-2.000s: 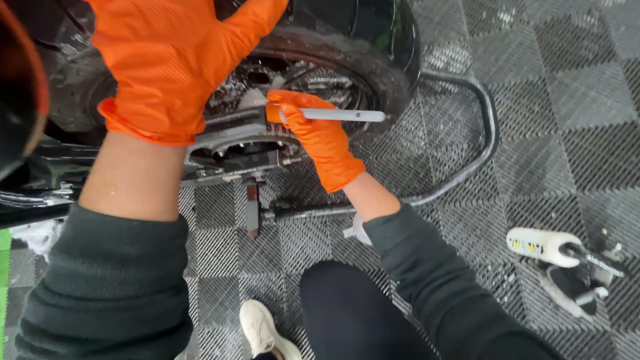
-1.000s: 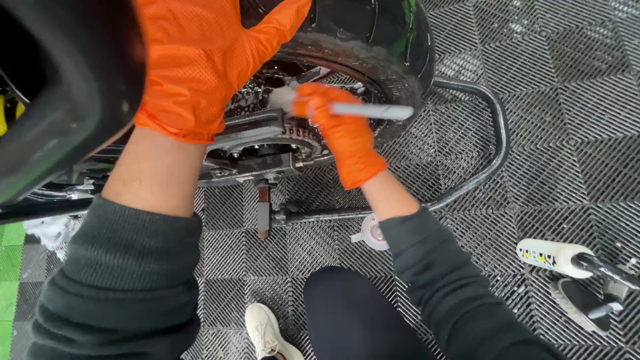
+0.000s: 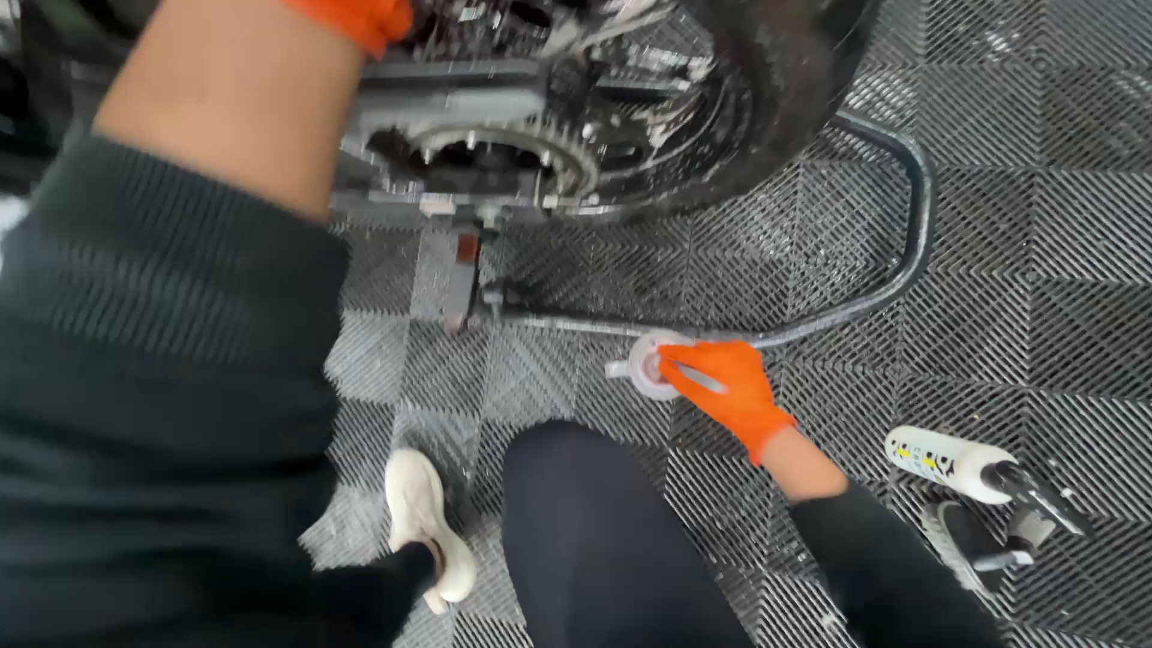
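Observation:
My right hand (image 3: 729, 387), in an orange glove, grips the pale handle of a brush (image 3: 700, 378) over a small clear cup (image 3: 650, 364) on the floor. The brush's head is down in the cup and hidden. Only the cuff end of my gloved left hand (image 3: 364, 20) shows, at the top edge beside the motorcycle; its fingers are out of view. The motorcycle's rear wheel (image 3: 774, 108) is wet, with a sprocket (image 3: 576, 162) and a swingarm (image 3: 450, 90) at its side.
A tubular metal paddock stand (image 3: 920, 207) curves around the wheel, its bar passing just behind the cup. At the right, a white spray bottle (image 3: 954, 459) lies on the ribbed tile floor (image 3: 1098, 342) beside a dark brush-like tool (image 3: 972, 540). My shoe (image 3: 418, 504) is at the lower left.
My right hand has moved with the brush from the wheel down to the cup. My left hand has mostly passed out of the top of the view, which has shifted.

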